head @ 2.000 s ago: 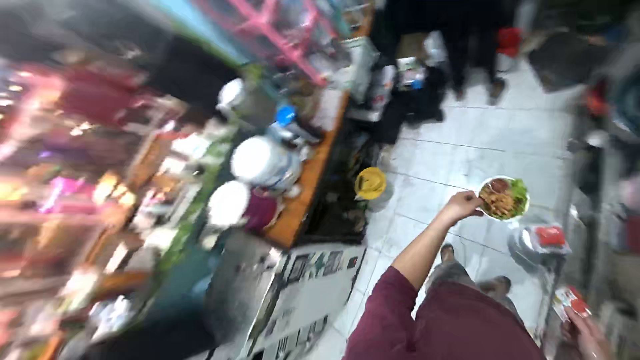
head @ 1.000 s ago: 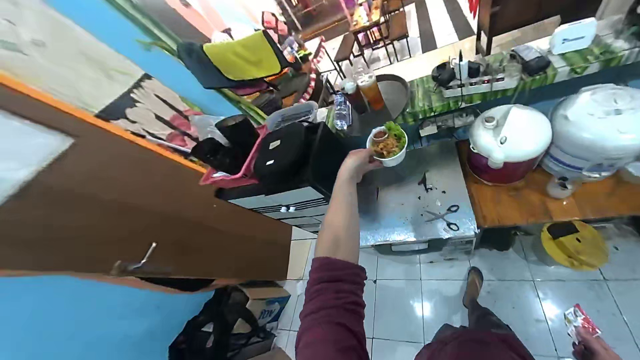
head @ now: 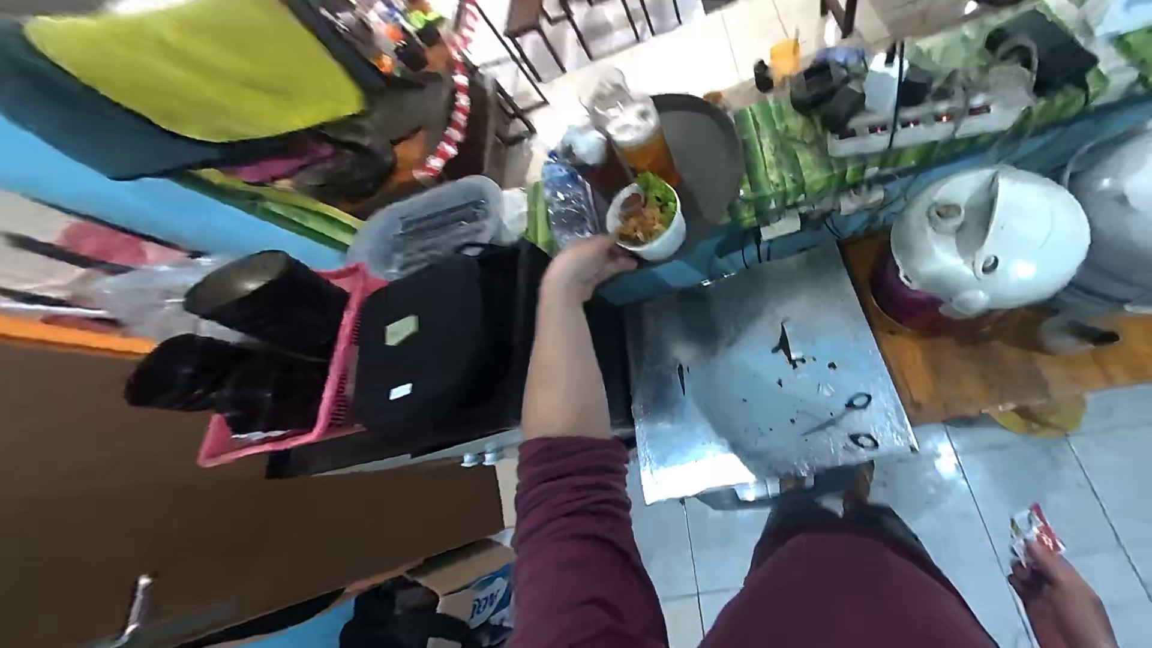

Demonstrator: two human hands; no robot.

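Note:
My left hand (head: 583,266) reaches forward and grips the rim of a white bowl (head: 664,241) that holds lettuce and brown food. The bowl is beside a plastic water bottle (head: 569,202) and in front of a bottle of amber liquid (head: 650,148) at a round dark tray (head: 706,148). Whether the bowl touches the ledge cannot be told. Low at the right edge of the view, my right hand (head: 1062,589) holds a small red and white packet (head: 1035,531) over the tiled floor.
A metal-topped table (head: 747,369) bears scissors (head: 850,414). To its right, a rice cooker (head: 990,243) stands on a wooden counter (head: 954,369). At left are a pink basket (head: 337,387), a black appliance (head: 423,333) and a clear plastic tub (head: 432,220). A power strip (head: 936,126) lies on the ledge.
From the floor area, the view has swung to the counter. My left hand has brought the bowl to the bottles and tray on the ledge. The packet is still in my right hand.

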